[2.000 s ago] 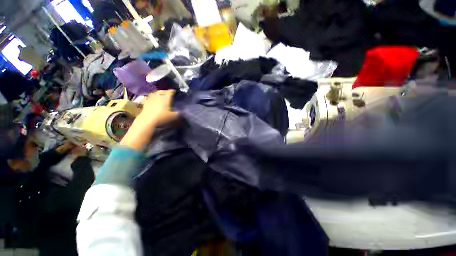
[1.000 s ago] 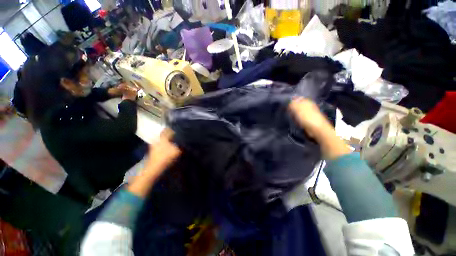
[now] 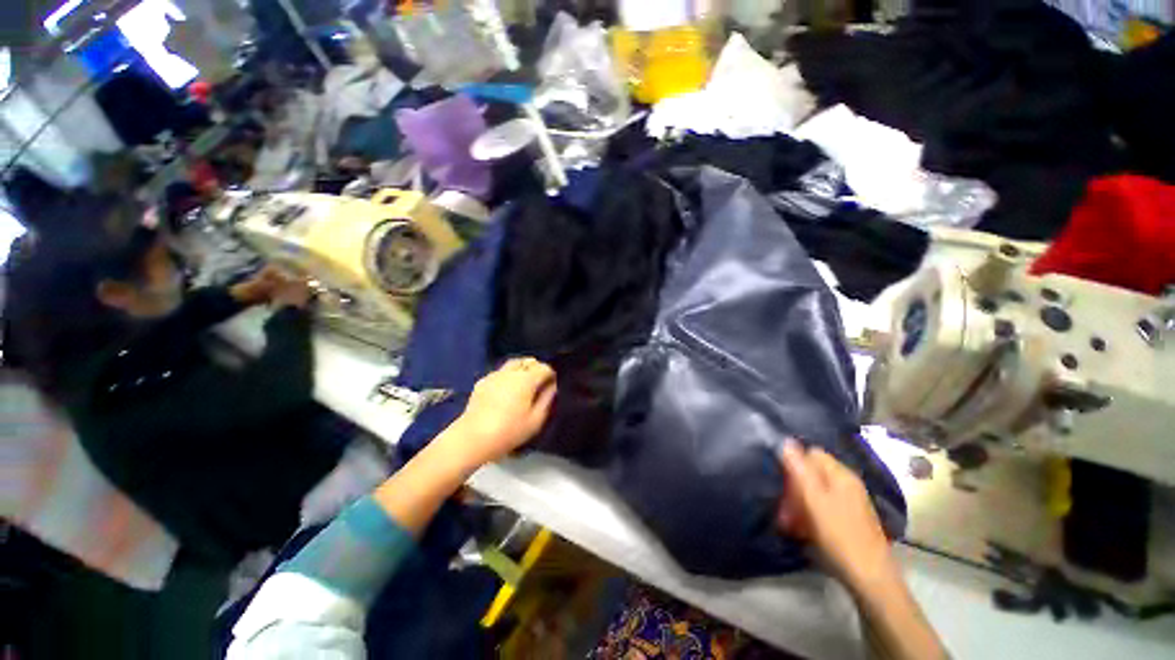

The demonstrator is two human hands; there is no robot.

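A dark garment lies spread on the white table (image 3: 619, 516) in front of me. Its right part is a shiny dark grey coated layer (image 3: 747, 322), its middle is matte black lining (image 3: 580, 271), and its left edge is navy cloth (image 3: 454, 316). My left hand (image 3: 512, 402) is closed on the lower edge of the black lining. My right hand (image 3: 825, 503) grips the lower right of the shiny layer; its fingertips are partly hidden and blurred.
An off-white sewing machine head (image 3: 1031, 361) stands at the right, with black snips (image 3: 1063, 596) below it. A cream-yellow machine (image 3: 348, 245) and a person in dark clothing (image 3: 193, 387) are at the left. Red cloth (image 3: 1115, 232), white pieces and plastic bags lie behind.
The garment was lifted and bunched between my hands; it now lies spread on the table with the shiny layer at right. My right hand has moved down, and my left hand rightward.
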